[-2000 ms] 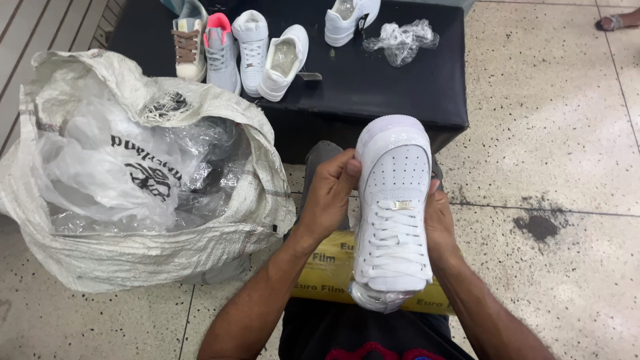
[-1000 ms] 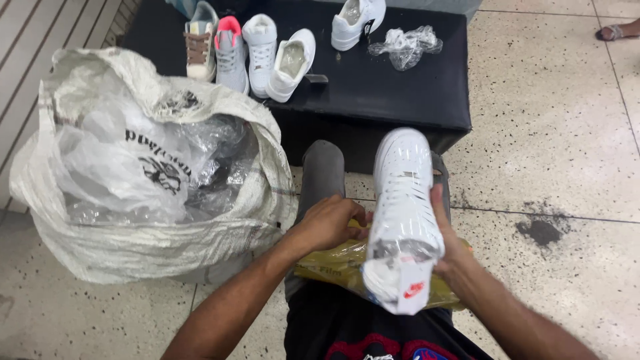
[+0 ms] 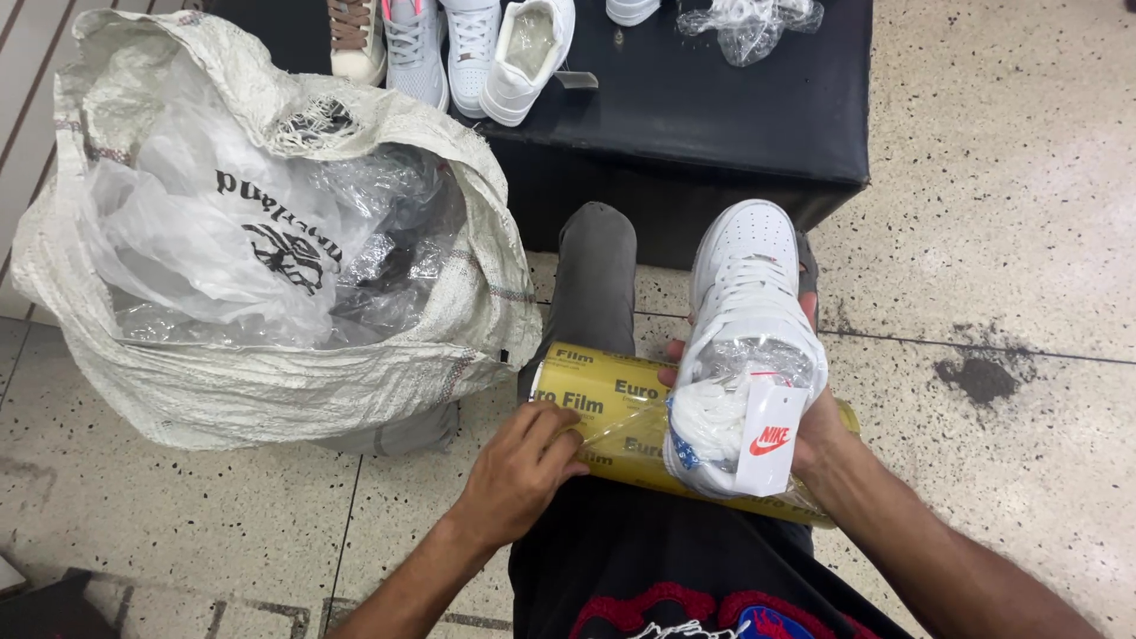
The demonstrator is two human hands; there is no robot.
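A white Nike sneaker [image 3: 750,266], toe pointing away from me, rests in my right hand [image 3: 821,426], whose fingers reach around and beneath it. Clear film and white stuffing fill its opening, and a white hang tag [image 3: 770,435] with a red logo lies over the heel. Across my lap, under the shoe, lies a yellow roll of stretch film [image 3: 612,408]. My left hand [image 3: 532,457] is at the roll's left end, its bent fingertips on the film. A strip of clear film stretches from near those fingers to the shoe. Whether they pinch the film, I cannot tell.
A large white woven sack [image 3: 461,346] holding clear plastic bags [image 3: 222,222] stands at the left. Beyond my knees is a black padded bench [image 3: 710,106] with several sneakers [image 3: 528,58] and crumpled clear plastic [image 3: 754,27] on it. The floor is speckled tile.
My left hand has moved from beside the shoe to the left end of the roll. The shoe, held toe up two seconds ago, has come down over the roll with its opening showing.
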